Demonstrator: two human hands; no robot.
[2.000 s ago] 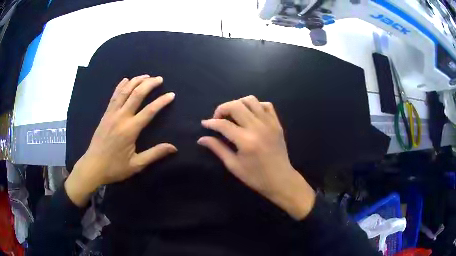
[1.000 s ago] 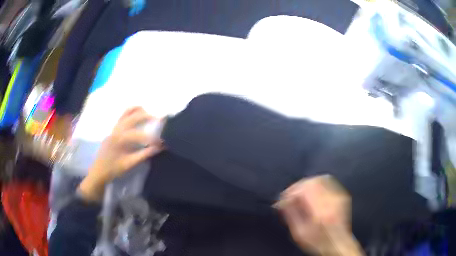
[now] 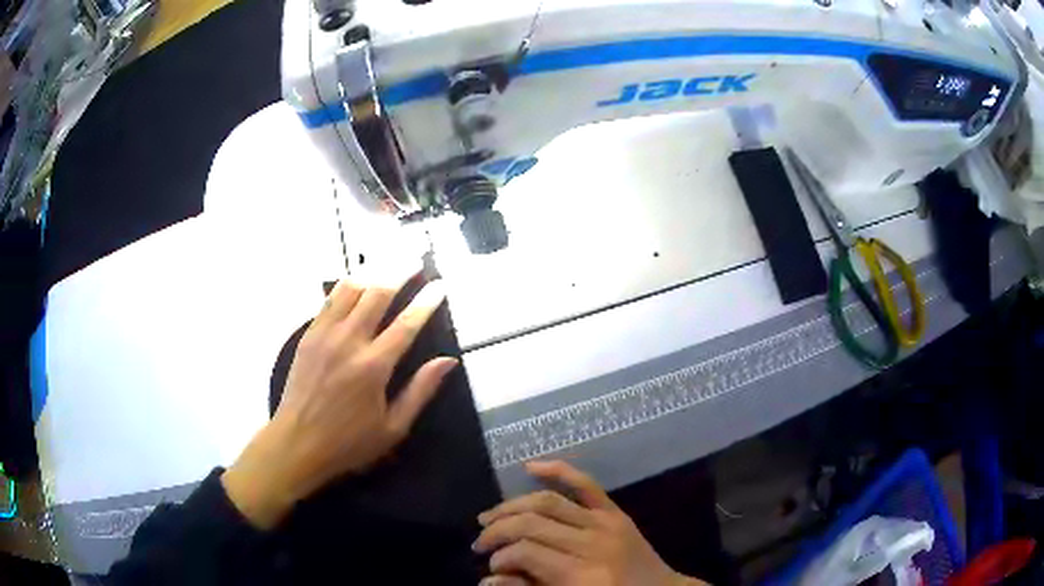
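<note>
The black cut panel [image 3: 441, 401] lies as a narrow strip on the white table and hangs over its front edge. Its far end is just in front of the needle area of the white JACK sewing machine [image 3: 641, 71]. My left hand [image 3: 361, 383] lies flat on the panel, fingers spread and fingertips near its far end, below the presser foot area. My right hand [image 3: 578, 532] is at the front edge, fingers curled at the panel's right edge. Whether it grips the cloth cannot be told. The foot and needle are washed out by light.
Scissors [image 3: 859, 275] with green and yellow handles and a black strip [image 3: 778, 223] lie right. A ruler tape [image 3: 664, 389] runs along the front edge. A black scrap [image 3: 959, 240] is far right. A blue basket [image 3: 904, 492] is below right. Black layers [image 3: 137, 149] lie far left.
The view has turned right toward the machine. The panel, earlier spread wide, now lies as a narrow strip near the needle. My left hand has moved onto its far end, my right to its near right edge.
</note>
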